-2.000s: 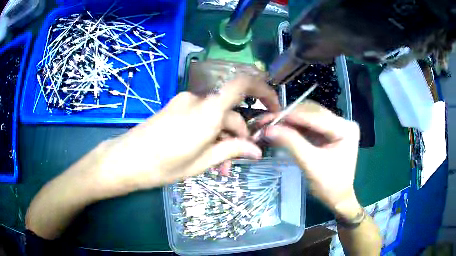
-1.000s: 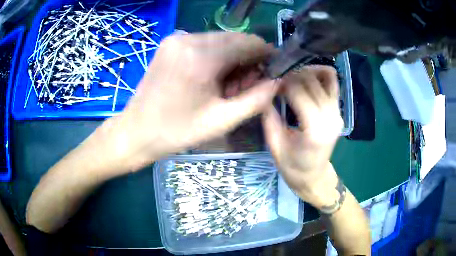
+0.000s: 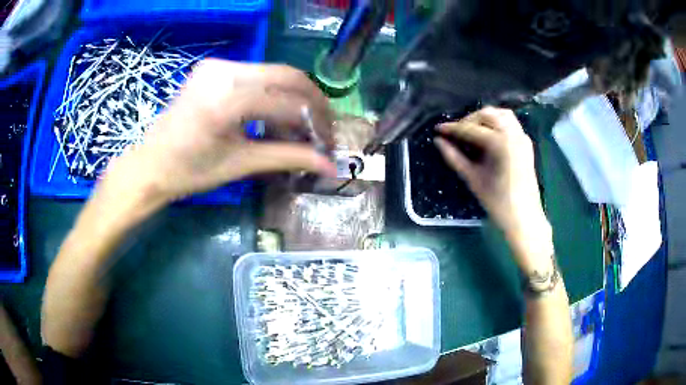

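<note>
My left hand (image 3: pixel 233 131), blurred, is left of the press fixture, with thumb and fingers closed on a thin silvery pin (image 3: pixel 313 129). My right hand (image 3: pixel 493 162) is over the clear tub of black rings (image 3: pixel 440 180), its thumb and forefinger close together; whether a ring is between them is too small to tell. The silvery fixture (image 3: pixel 369 167) has a round dark hole, with the dark press tip (image 3: pixel 382 139) just above and right of it. The clear tub of pins (image 3: pixel 323 312) stands in front of the press base (image 3: pixel 323 218).
A blue tray of pins with black and white heads (image 3: pixel 113 98) stands left, a narrow blue tray (image 3: pixel 11 180) beyond it. The dark press head (image 3: pixel 526 45) hangs at upper right. A white container (image 3: pixel 602 147) and paper (image 3: pixel 639 225) lie right.
My hands were together near the press tip; they have moved apart, left hand to the left, right hand over the black rings. The fixture now shows.
</note>
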